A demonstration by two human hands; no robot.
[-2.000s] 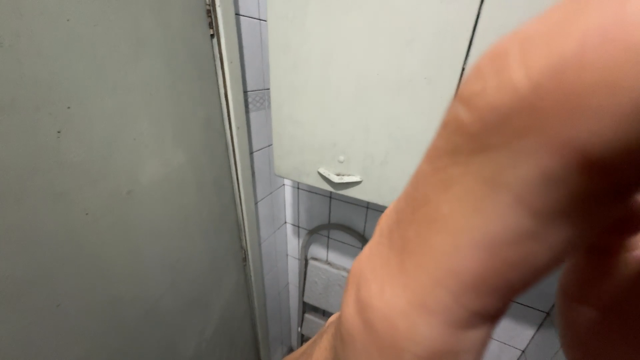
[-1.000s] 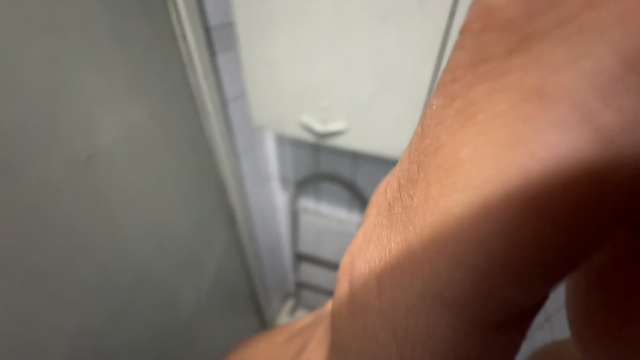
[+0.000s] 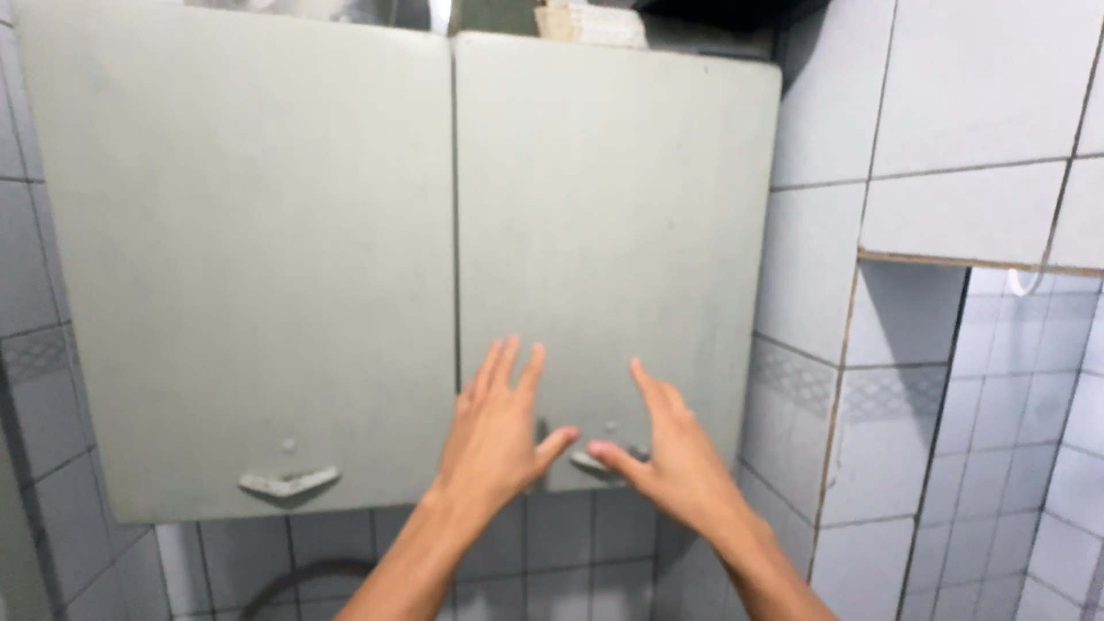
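A pale grey-green wall cabinet [image 3: 259, 259] with two doors fills the middle of the head view. My left hand [image 3: 503, 418] is raised before the right door [image 3: 612, 216], near the seam, fingers spread and palm facing the door. My right hand [image 3: 673, 440] is up beside it, thumb and fingers apart, partly covering the right door's handle [image 3: 591, 463]. Whether the thumb touches that handle cannot be told. Neither hand holds anything. The left door's V-shaped handle [image 3: 290, 483] is in plain sight at its lower edge.
Several things rest on top of the cabinet, among them a whitish block-like object [image 3: 591, 24]. White wall tiles [image 3: 966, 207] and a recessed opening with a white hook [image 3: 1025, 281] are at the right. A curved grey bar [image 3: 302, 576] shows below the cabinet.
The view has swung right and up, from the grey door and cabinet corner to both cabinet doors. The arm that covered the right side has drawn back, and both hands now show in full.
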